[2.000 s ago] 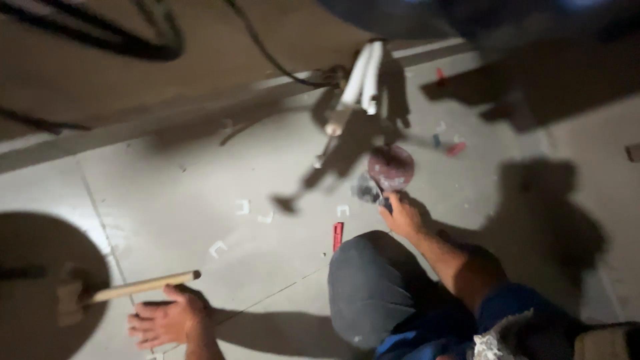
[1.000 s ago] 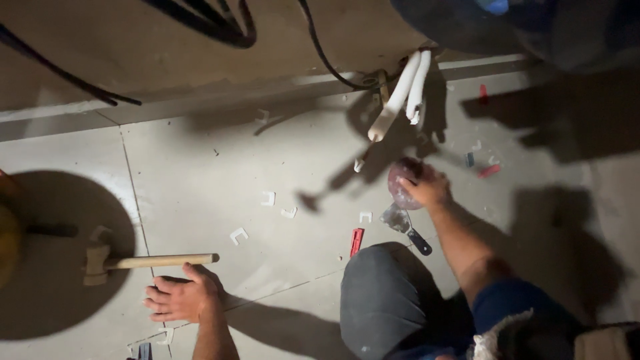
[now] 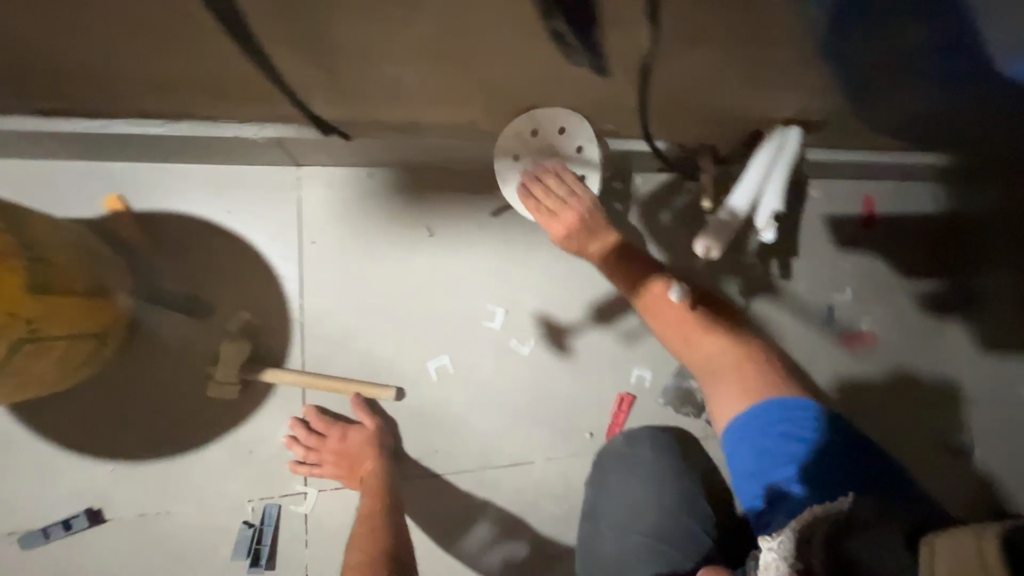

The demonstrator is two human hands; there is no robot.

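My right hand [image 3: 566,210] reaches up to the wall base, its fingers laid flat on a pale round sanding disc with holes [image 3: 548,144]; whether it grips the disc or only presses on it does not show. My left hand [image 3: 340,442] is spread on the tiled floor, holding nothing, just below the wooden handle of a mallet [image 3: 328,382]. The mallet's head [image 3: 230,366] lies in a round shadow. A red plastic tile wedge [image 3: 620,414] rests by my knee. A putty knife's blade [image 3: 684,392] shows partly beside my right arm.
White pipes [image 3: 752,192] and a dark cable [image 3: 646,88] stick out at the wall base. Several white tile clips [image 3: 494,318] are scattered on the floor. Grey plastic pieces [image 3: 260,538] lie at the lower left, below a yellow bucket or bag [image 3: 56,304].
My right hand has moved from beside the putty knife up and left to the wall base, where the pale disc now shows under it. The view has shifted left.
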